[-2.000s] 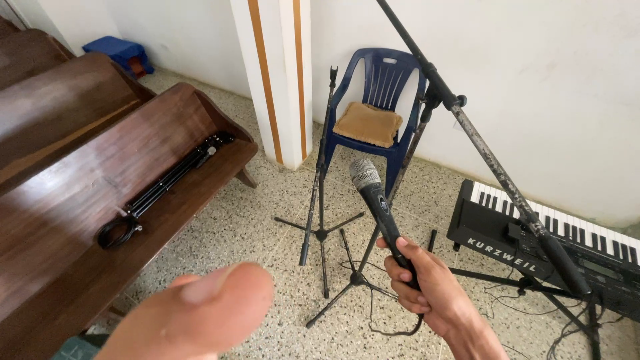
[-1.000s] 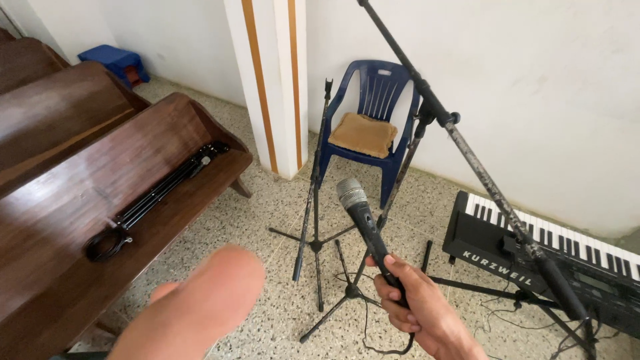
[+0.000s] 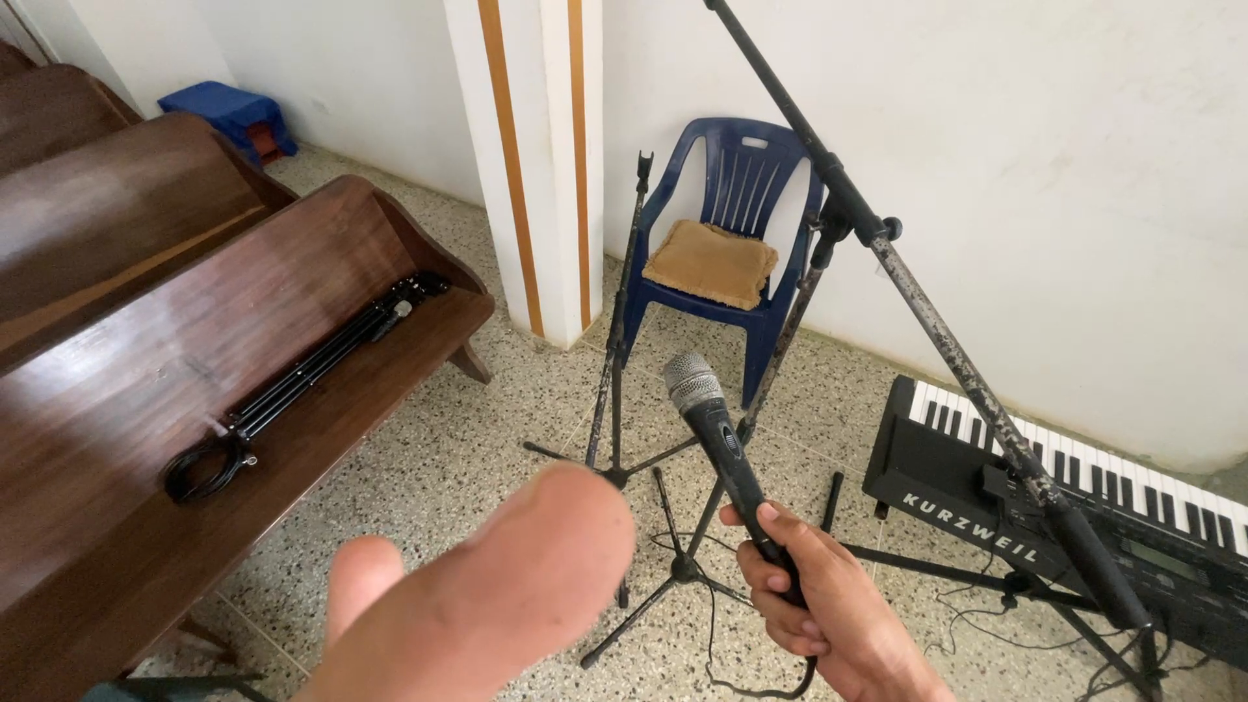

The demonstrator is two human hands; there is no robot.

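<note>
My right hand [image 3: 814, 595] grips the lower handle of a black wired microphone [image 3: 731, 458], its silver mesh head tilted up and to the left. A cable runs from its bottom end toward the floor. My left hand [image 3: 487, 585] is raised close to the camera, blurred, with a fingertip toward the microphone; nothing shows in it, and most of its fingers are hidden. Behind the microphone stands a boom microphone stand [image 3: 936, 331] with a worn, chipped tube, its boom slanting across the right side. A thinner microphone stand [image 3: 616, 322] is upright to its left.
A blue plastic chair [image 3: 760, 175] holds a tan cushion [image 3: 712, 261] beside a white pillar [image 3: 536, 175]. A Kurzweil keyboard [image 3: 975, 517] rests on a stand at right, cables below. Wooden pews [image 3: 263, 331] fill the left; a folded black tripod stand [image 3: 322, 361] and coiled cable [image 3: 205, 473] lie on one.
My left hand has moved right, nearer the microphone, since one second ago. My right hand keeps its grip on the microphone.
</note>
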